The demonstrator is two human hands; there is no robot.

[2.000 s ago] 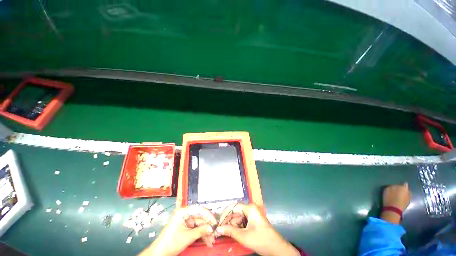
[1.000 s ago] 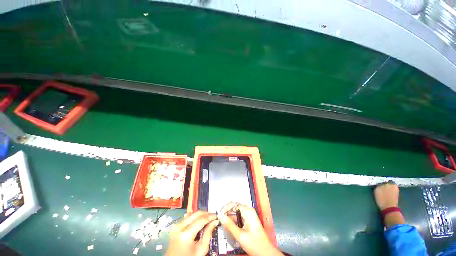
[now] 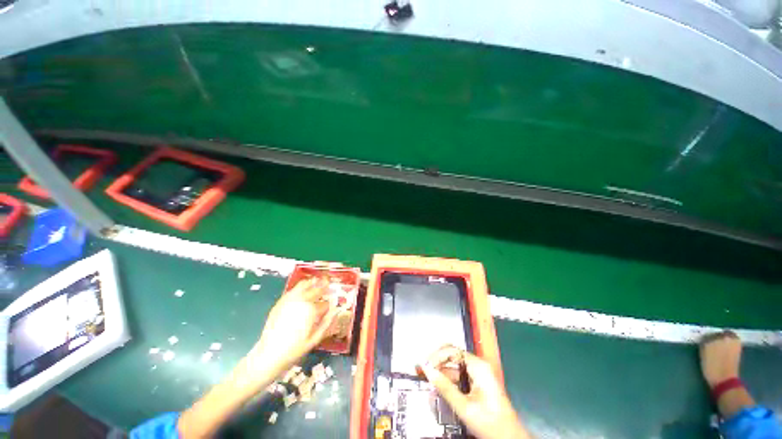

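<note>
An open tablet [image 3: 427, 321] lies in an orange-red frame [image 3: 490, 334] in front of me, its silver-grey rectangle and circuit board [image 3: 412, 407] showing. My left hand [image 3: 296, 319] reaches into the red parts bin [image 3: 343, 343] of cream pieces. Its fingertips are among the pieces, and I cannot tell whether they grip one. My right hand [image 3: 467, 386] is over the tablet, between the silver rectangle and the board. Its thumb and fingers are closed around a small dark, thin thing that I cannot make out well.
Small cream pieces [image 3: 300, 386] lie scattered left of the tablet. A white-framed tablet [image 3: 64, 326] and a blue bin [image 3: 53, 237] are at the left. Red-framed units [image 3: 176, 186] sit beyond the white strip [image 3: 566, 317]. Another person's hand [image 3: 720, 356] rests at the right. A grey post slants at left.
My left hand has left the right hand and moved left into the red bin. My right hand stays over the tablet. The view has shifted, showing more at the left.
</note>
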